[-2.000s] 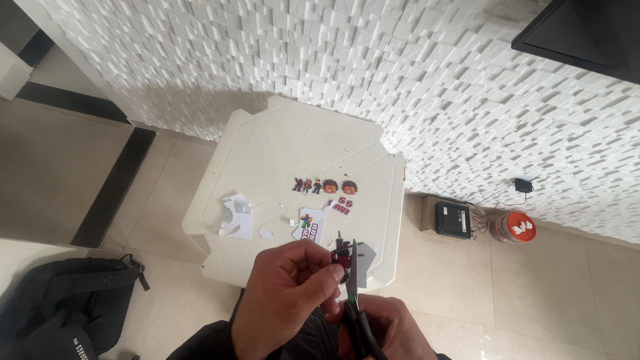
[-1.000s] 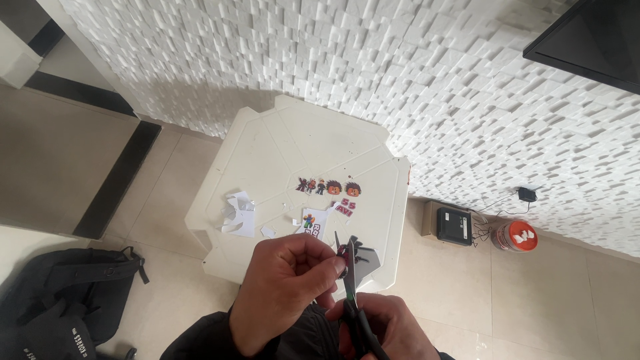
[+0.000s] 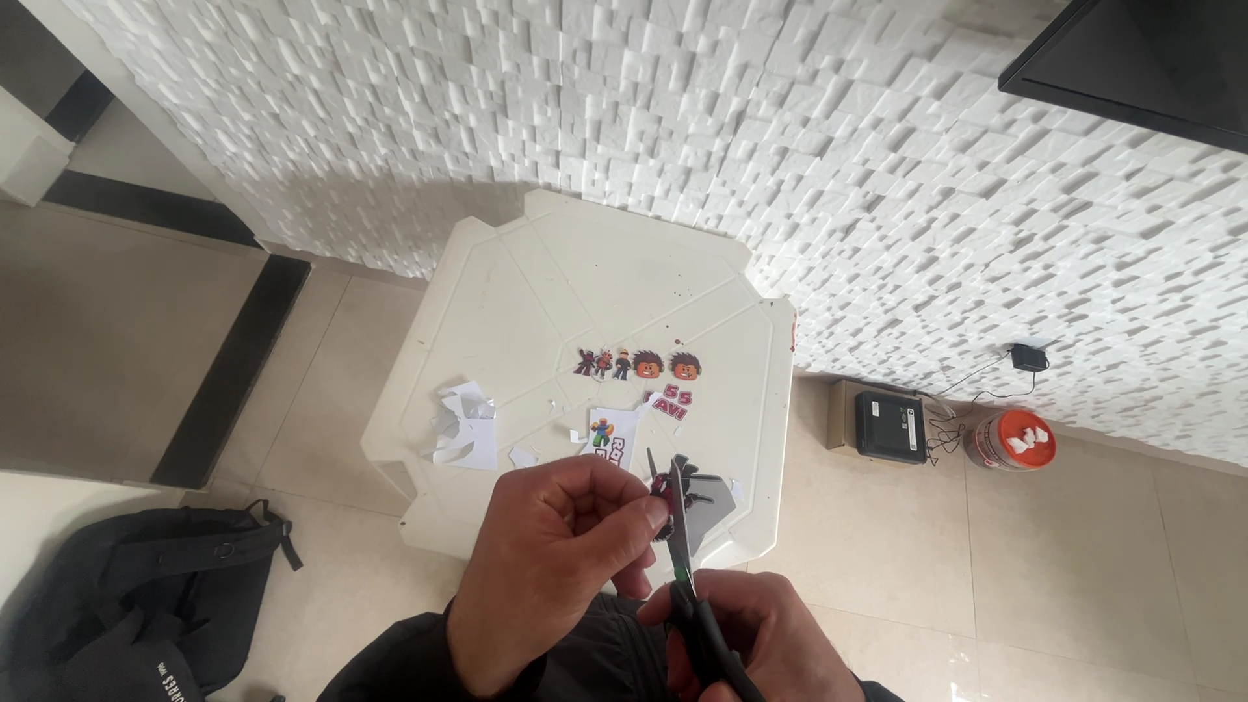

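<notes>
My left hand (image 3: 570, 556) pinches a small dark printed figure cutout (image 3: 667, 492) between thumb and fingers. My right hand (image 3: 756, 624) grips black-handled scissors (image 3: 704, 634), whose parted blades reach up around the cutout. Beyond the hands, on the white plastic table (image 3: 526, 283), lies a row of cut-out figures (image 3: 604, 365) and two cartoon heads (image 3: 685, 366). Cut-out letters and numerals (image 3: 673, 402) lie just below the heads. A printed piece of paper (image 3: 611, 436) with a small colourful figure is partly behind my left hand. White paper scraps (image 3: 466, 426) lie at the left.
A white textured wall (image 3: 624, 117) stands along the table's far side. On the floor at right are a black device (image 3: 891, 427) with cables and a tub with a red lid (image 3: 1026, 439). A dark backpack (image 3: 146, 585) lies at lower left. A black screen (image 3: 1150, 68) hangs upper right.
Both hands stay close together at the table's near edge. The figure cutout and the scissor blades have shifted slightly against each other.
</notes>
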